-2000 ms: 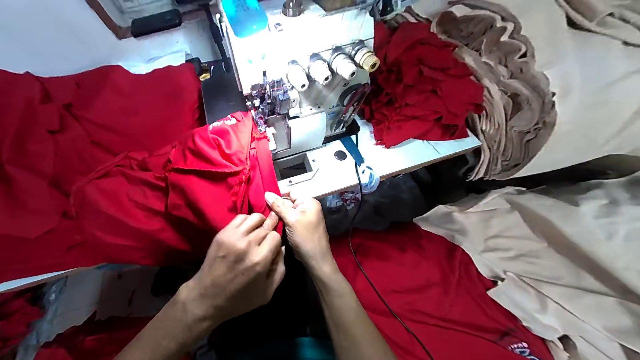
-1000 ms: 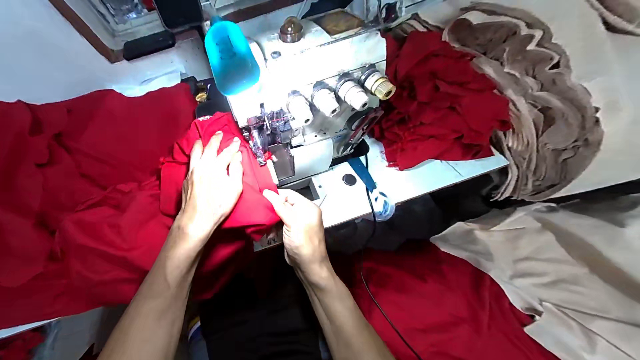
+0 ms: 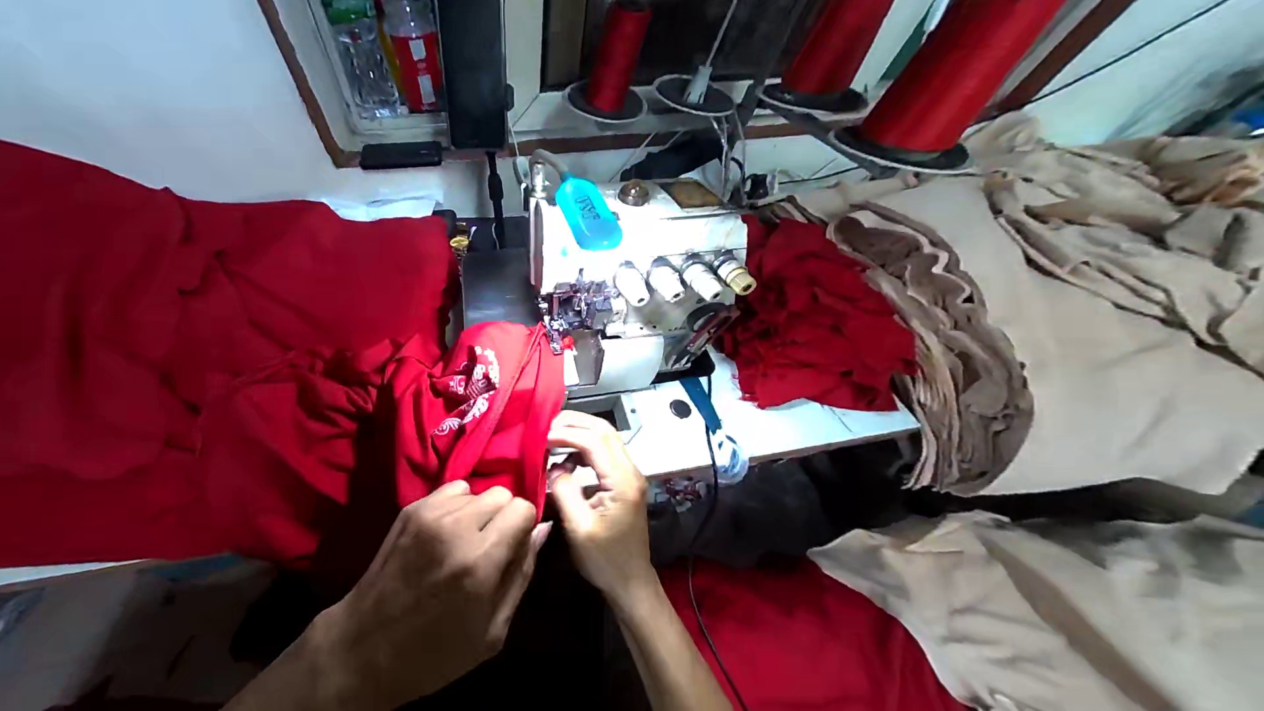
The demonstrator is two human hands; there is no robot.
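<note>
A red knit garment (image 3: pixel 504 395) with a white print lies bunched at the needle area of a white overlock sewing machine (image 3: pixel 642 267). Its folded edge runs down from the presser foot toward me. My left hand (image 3: pixel 444 563) grips the near part of this edge, fingers curled into the cloth. Just to the right, my right hand (image 3: pixel 597 494) pinches the edge between thumb and fingers, in front of the machine bed. The fingertips of my left hand are partly hidden by cloth.
Red fabric (image 3: pixel 247 296) spreads over the table's left side. Right of the machine sit a red cloth pile (image 3: pixel 820 316) and stacked beige pieces (image 3: pixel 958 365). Red thread cones (image 3: pixel 617 59) stand behind. A black cable (image 3: pixel 696 583) hangs over red cloth on the near right.
My left hand has moved off the top of the garment by the presser foot, down to its near edge. The white print shows more now. The view has tilted up, bringing in the thread cones.
</note>
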